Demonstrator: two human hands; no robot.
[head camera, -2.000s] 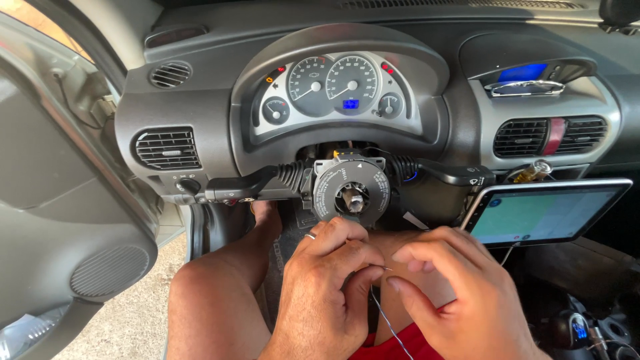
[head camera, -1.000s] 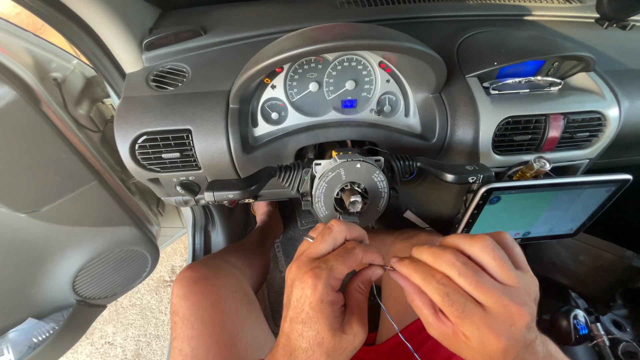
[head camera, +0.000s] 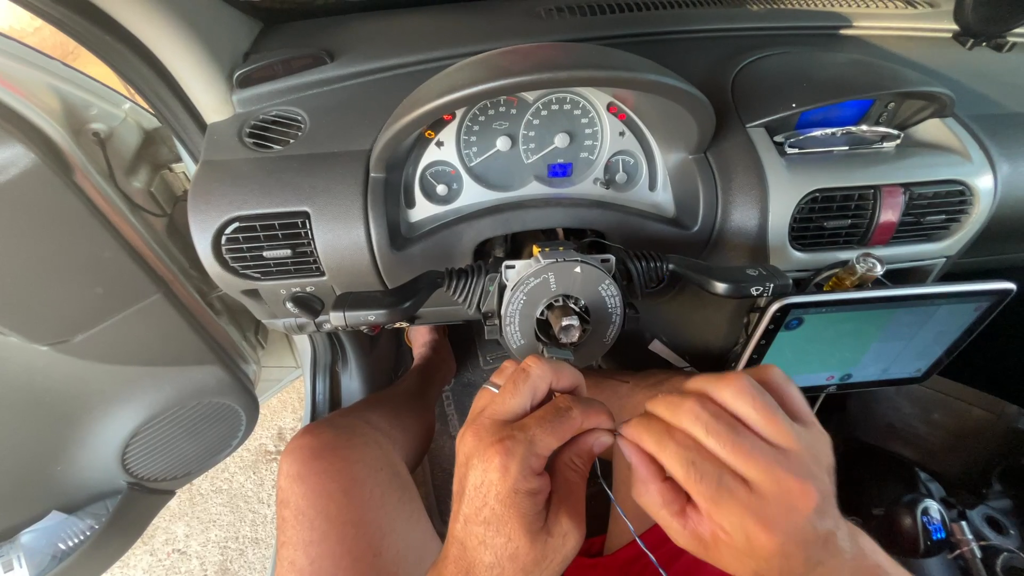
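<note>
My left hand (head camera: 532, 456), with a ring on one finger, pinches a thin wire between thumb and forefinger. My right hand (head camera: 728, 456) meets it, its fingertips closed on the same spot, where the wire's end is mostly hidden. A thin bluish twisted wire (head camera: 622, 512) hangs from between the hands over red shorts. Just beyond them is the steering column's round black clock spring (head camera: 520, 312), around the bare metal steering shaft (head camera: 566, 326). No steering wheel is on it.
The left column stalk (head camera: 384, 302) and right stalk (head camera: 720, 276) flank the column. An instrument cluster (head camera: 544, 152) is lit behind. A tablet-like screen (head camera: 864, 344) stands at right, near a small glass bottle (head camera: 856, 272). The car door (head camera: 96, 320) is open at left.
My right hand's fingers have closed in from a more spread pose two seconds ago and now meet my left fingertips at the wire. My left hand stays nearly in place.
</note>
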